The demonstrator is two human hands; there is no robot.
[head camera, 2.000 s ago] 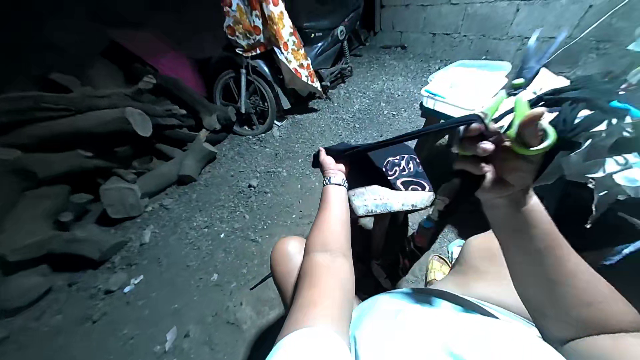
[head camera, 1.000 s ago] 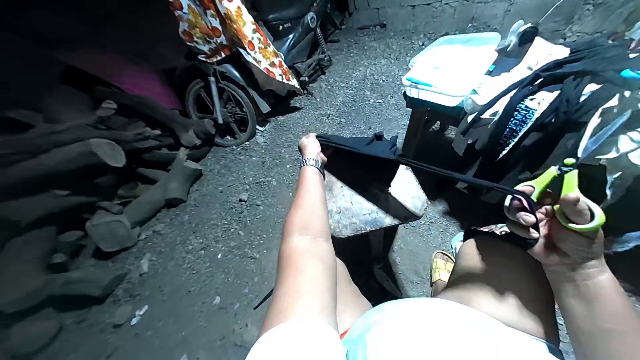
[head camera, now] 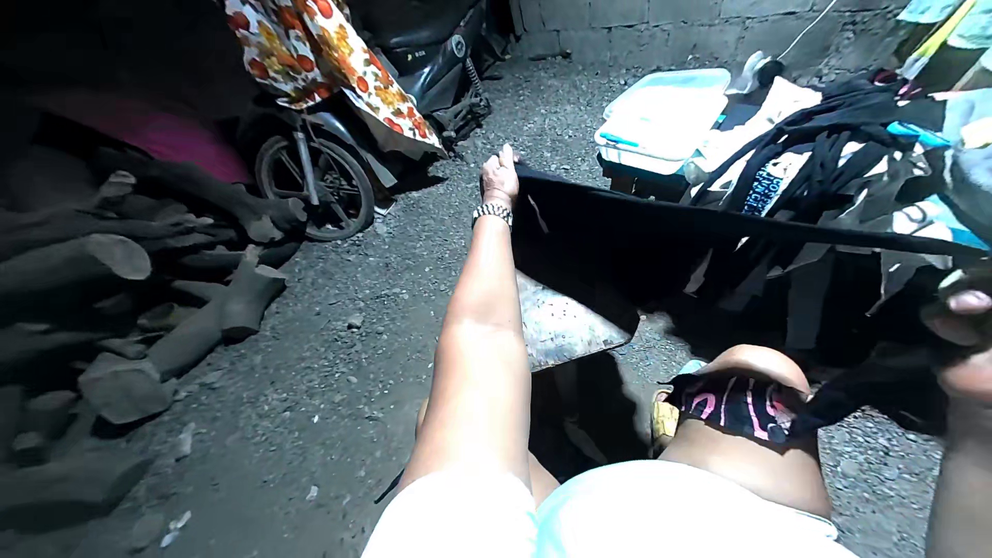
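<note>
My left hand (head camera: 500, 177), with a metal-band watch at the wrist, grips one end of a black cloth (head camera: 612, 240). The cloth stretches wide to the right, above a small worn stool top (head camera: 562, 325). At the right edge my right hand (head camera: 965, 310) is closed on the cloth's other end; it is dark and partly cut off there. No scissors can be made out in that hand now. A black piece of cloth with a pink print (head camera: 740, 407) lies over my right thigh.
Cut firewood logs (head camera: 194, 333) are piled at the left. A motorcycle (head camera: 318, 182) under a floral cloth stands behind them. A white plastic container (head camera: 659, 116) sits at the back right, beside a heap of cloth strips (head camera: 821, 155). A block wall (head camera: 666, 31) runs behind.
The black cloth is now spread much wider between my hands. My right hand has moved outward to the right edge. The green-handled scissors seen earlier are no longer visible. Printed cloth now lies on my thigh.
</note>
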